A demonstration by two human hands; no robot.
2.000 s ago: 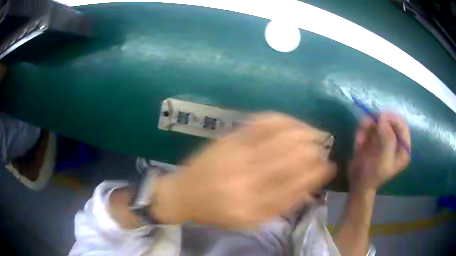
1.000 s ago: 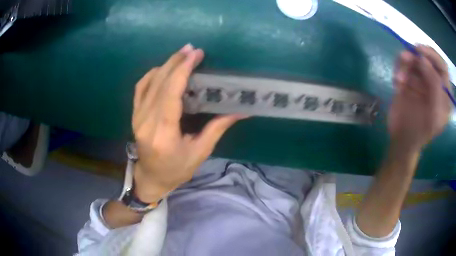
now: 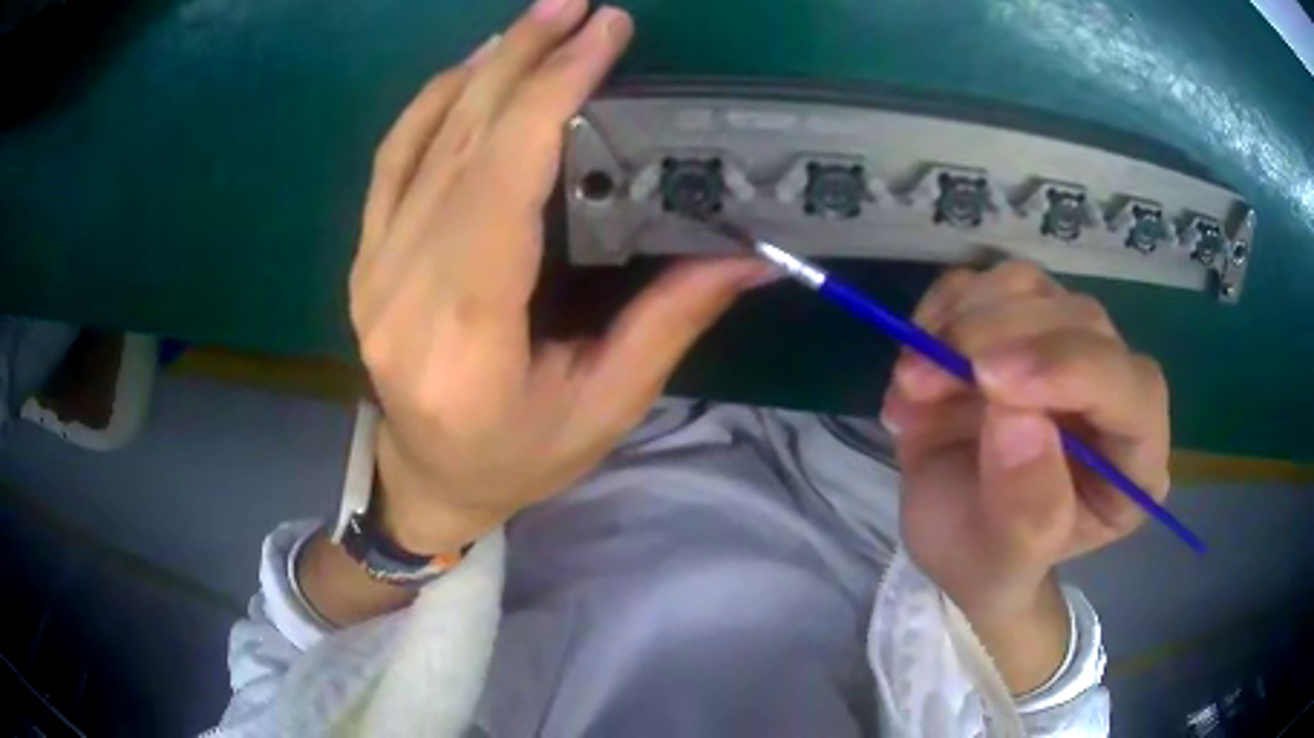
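A long grey metal bar (image 3: 894,231) with a row of several dark seats lies across the green bench top. My left hand (image 3: 483,289) is at the bar's left end, its fingers past the far edge and its thumb along the near edge. My right hand (image 3: 1030,418) holds a thin blue brush (image 3: 901,329) like a pen. The brush's dark tip is at the near side of the leftmost seat (image 3: 692,188). Whether it touches cannot be told. A round hole (image 3: 595,185) shows at the bar's left end.
The green bench top (image 3: 188,188) extends to the left and behind the bar. A white stripe (image 3: 1287,29) shows at the top right corner. A shoe (image 3: 127,389) and grey floor with yellow lines show below the bench edge at the left.
My right hand has come from the far right to the bar, bringing the brush tip to the leftmost seat. The bar appears larger and higher in view. My left hand remains at its left end.
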